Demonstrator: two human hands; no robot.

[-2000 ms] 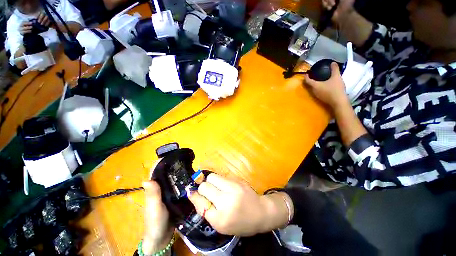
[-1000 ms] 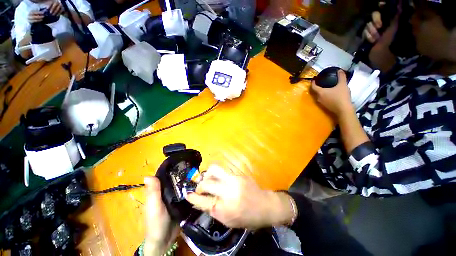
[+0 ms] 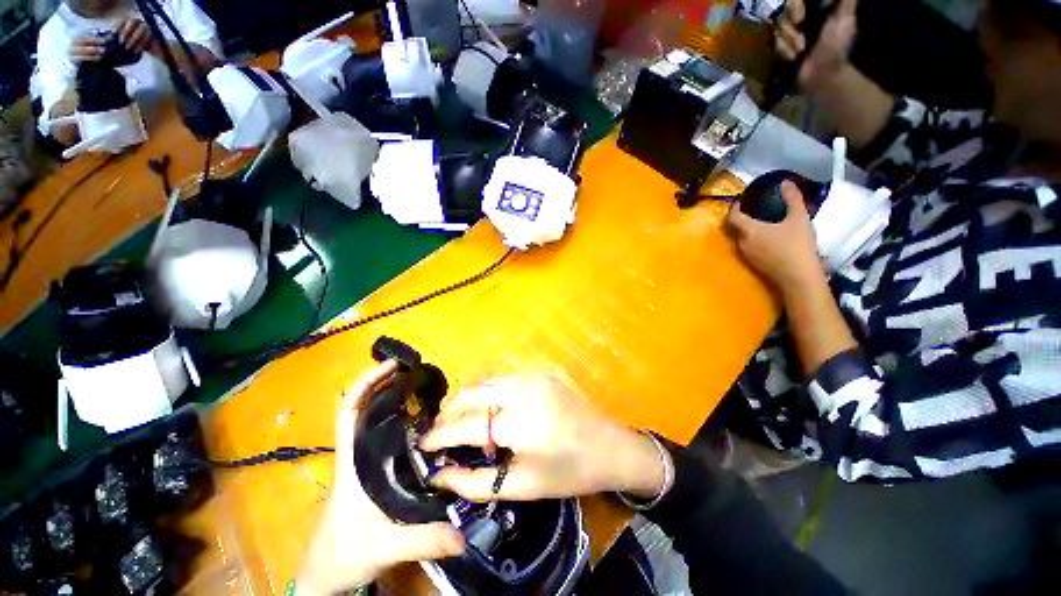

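My left hand (image 3: 370,512) holds the black rounded shell of a camera front module (image 3: 386,448) from its left side, thumb below and fingers at its upper edge. My right hand (image 3: 535,442) reaches into the shell's open side with bent fingers; its fingertips are at the inside, and what they pinch is hidden. The white-and-black camera body (image 3: 518,553) lies open just below, with its round black cavity and some wires showing. A thin dark lead hangs between my right fingers and the body.
A tray of black modules (image 3: 111,495) is at lower left. White cameras (image 3: 215,274) stand on the green mat (image 3: 332,262); one with a printed label (image 3: 529,200) lies at its edge. A black box device (image 3: 675,116) is behind. A person at right holds another camera (image 3: 849,221).
The shell has tilted and its inside has turned away from view. My left hand has shifted to grip its edge with fingers spread. The blue piece at my right fingertips no longer shows.
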